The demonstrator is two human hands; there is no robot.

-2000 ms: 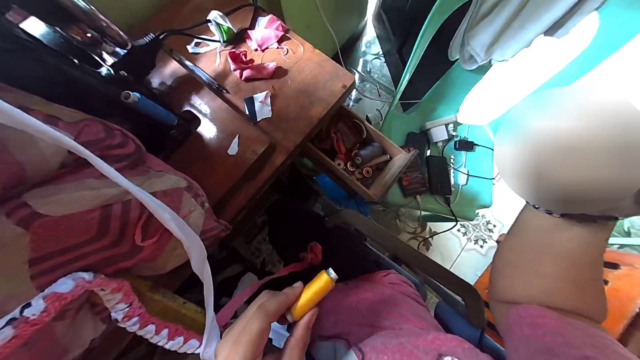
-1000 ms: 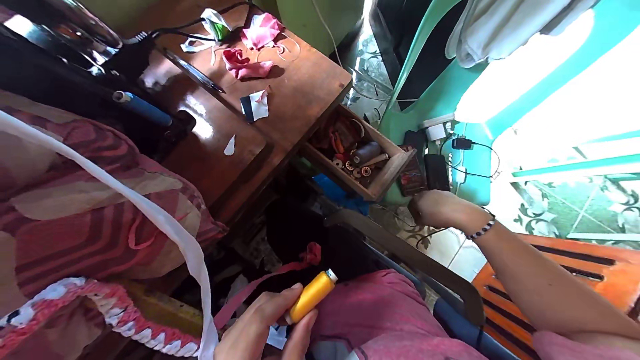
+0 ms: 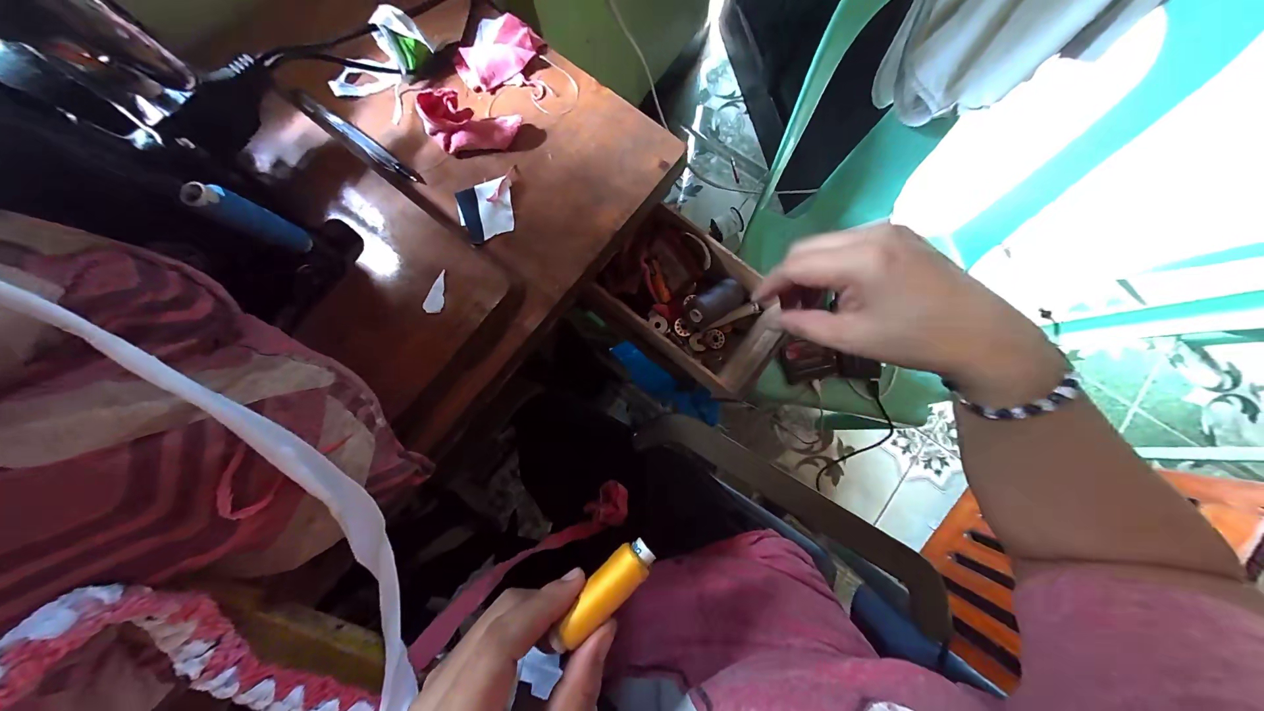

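Note:
My left hand [image 3: 523,642], low in the view, holds a spool of yellow thread [image 3: 604,597] between thumb and fingers, above my lap. My right hand [image 3: 869,296], with a beaded bracelet [image 3: 1022,400] at its wrist, hovers by the outer end of an open wooden drawer [image 3: 750,351]. Its fingers are bent; whether anything lies between the fingertips cannot be told. Inside the drawer lie a dark thread spool [image 3: 716,301], several bobbins [image 3: 713,339] and other small items.
Fabric scraps [image 3: 469,123], thin scissors or a similar tool [image 3: 360,143] and a blue thread spool [image 3: 247,215] are at the wooden sewing table [image 3: 583,128]. Striped fabric [image 3: 178,365] hangs at left. A green plastic chair [image 3: 839,207], a chair armrest [image 3: 810,494] and an orange slatted seat [image 3: 978,573] stand to the right.
My right hand, near the camera at upper right two seconds ago, has come down and left to the drawer's end. My left hand keeps its hold on the yellow spool.

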